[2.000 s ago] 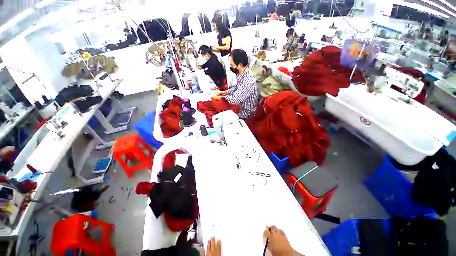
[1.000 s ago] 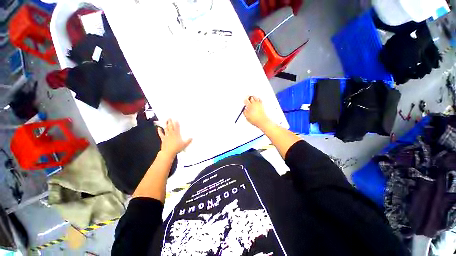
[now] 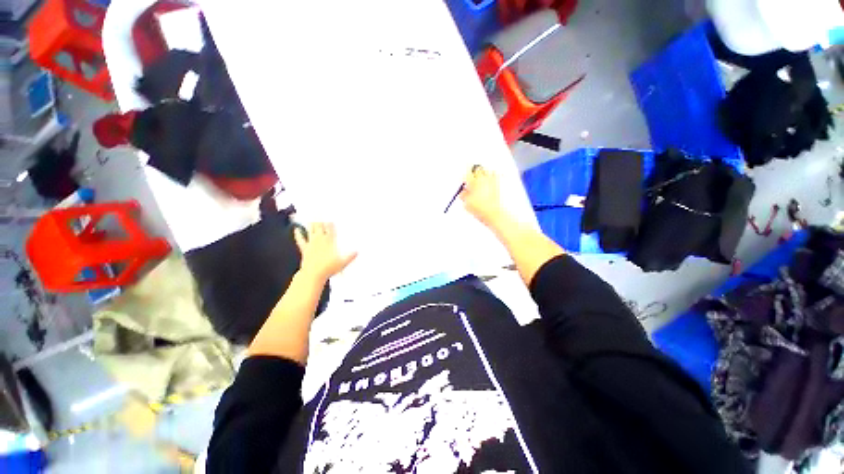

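My right hand holds a thin dark stick, maybe a pen, its tip pointing down-left on the white surface near the right side of the table. My left hand lies with fingers spread at the table's left side and holds nothing that I can see. A white template cannot be told apart from the white table. Flat black cloth hangs left of my left hand, partly over the trough.
A black and red bundle with a white tag lies in the trough. Red stools and a khaki cloth are at left. Blue crates with black pieces, a red seat and plaid garments are at right.
The view has tipped down from the workshop to the table, bringing my arms into view. Since one second ago, my right hand has moved slightly right and up; my left hand has hardly moved.
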